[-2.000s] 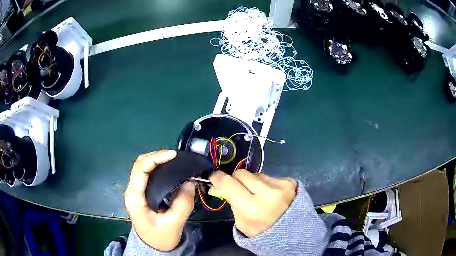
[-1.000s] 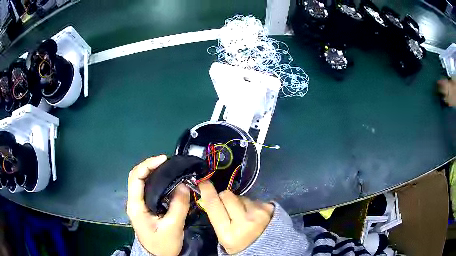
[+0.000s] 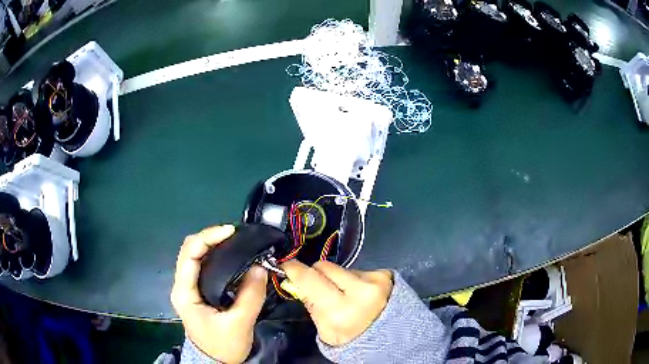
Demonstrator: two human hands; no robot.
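The camera housing (image 3: 359, 238) lies open side up on the bench, its bracket arm (image 3: 341, 131) pointing away from me. Inside are a silvery motor (image 3: 273, 215), a yellow wire ring (image 3: 318, 222) and coloured wires. One thin lead with a white plug end (image 3: 388, 205) sticks out over the rim. My left hand (image 3: 217, 313) holds the black ball shell (image 3: 238, 257) at the housing's near left. My right hand (image 3: 338, 298) pinches a wire connector (image 3: 272, 266) at the shell's inner side. The fingertips hide part of it.
A tangled heap of white cords (image 3: 341, 60) lies behind the bracket. Wired camera units (image 3: 85, 117) stand at the left. Black camera ball modules (image 3: 470, 77) are at the back right, with a white bracket (image 3: 637, 82) at the right edge. A cardboard box (image 3: 601, 306) stands below the bench's right edge.
My right hand has moved left, in to the shell's inner side, with its fingers at the connector. Another person's hand, seen at the right edge a second ago, is gone.
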